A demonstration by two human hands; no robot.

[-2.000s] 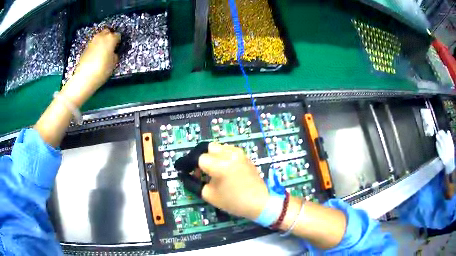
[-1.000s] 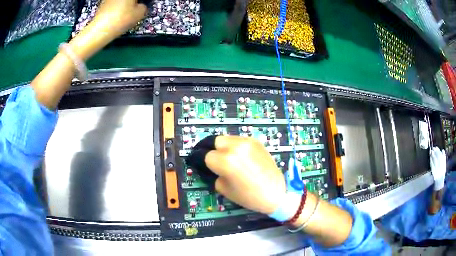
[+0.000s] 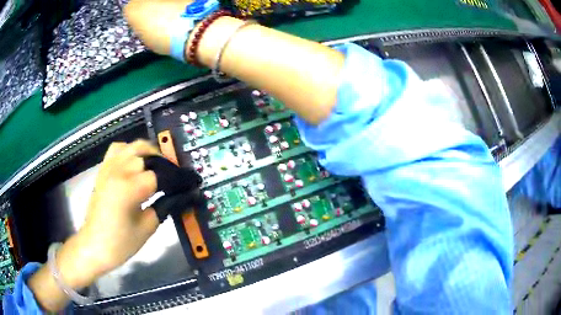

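Printed circuit boards (image 3: pixel 234 195) stand in rows in the black carrier (image 3: pixel 270 271), with small silver-and-red capacitors (image 3: pixel 301 219) upright on them. My left hand (image 3: pixel 120 206), in black finger cots, is over the carrier's left edge. Its fingertips are close together by the left column of boards; whether they hold a part is hidden. My right arm crosses the carrier. My right hand (image 3: pixel 151 26) is beside the tray of loose capacitors (image 3: pixel 92 46), its fingers cut off by the top edge, so its grip is hidden.
Orange hold-down bars (image 3: pixel 194 235) lie on the carrier's left side. A tray of yellow parts (image 3: pixel 277 7) is at the top. Conveyor rails (image 3: pixel 344 271) run along the front. Another carrier edge shows at the far left. Another person's blue sleeve (image 3: pixel 542 175) is at right.
My left hand has come down from the capacitor tray to the carrier's left edge. My right hand has left the boards and moved up to the tray. The view has shifted and tilted.
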